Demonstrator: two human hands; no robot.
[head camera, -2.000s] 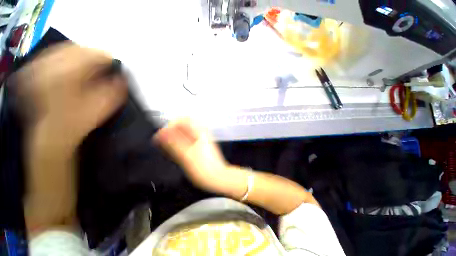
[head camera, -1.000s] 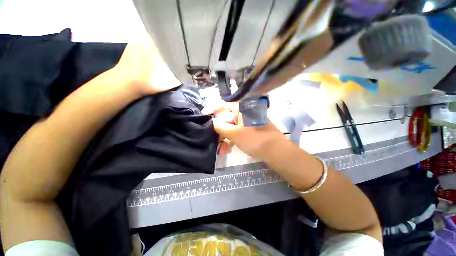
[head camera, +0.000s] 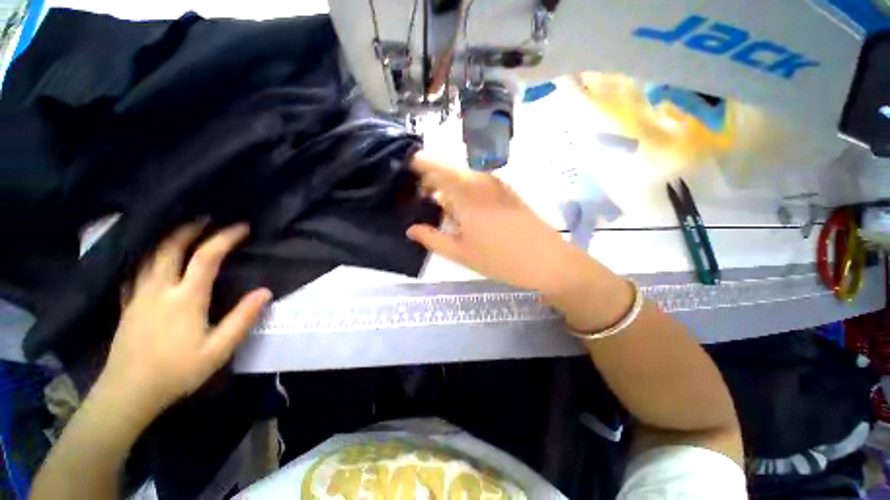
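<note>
The black garment piece (head camera: 224, 146) covers the left of the table, and its right end lies under the needle area of the white sewing machine (head camera: 605, 39). My left hand (head camera: 181, 312) rests on the cloth near the front edge, fingers spread. My right hand (head camera: 478, 220) is at the cloth's right edge, just in front of the presser foot (head camera: 420, 119), with thumb and fingers apart at the cloth. Whether it grips the edge is not clear. The dark cylindrical attachment (head camera: 487, 127) is just right of the needle.
Green thread snips (head camera: 695, 234) and red and yellow scissors (head camera: 839, 254) lie to the right. Pale strips (head camera: 586, 207) and a yellow translucent bundle (head camera: 673, 112) are behind my right forearm. A ruler (head camera: 488, 309) runs along the front edge. Dark garments (head camera: 790, 391) are below right.
My left hand has come back from behind the machine head to the cloth at front left. The garment is spread further over the left table. My right hand has stayed near the needle, its fingers more open.
</note>
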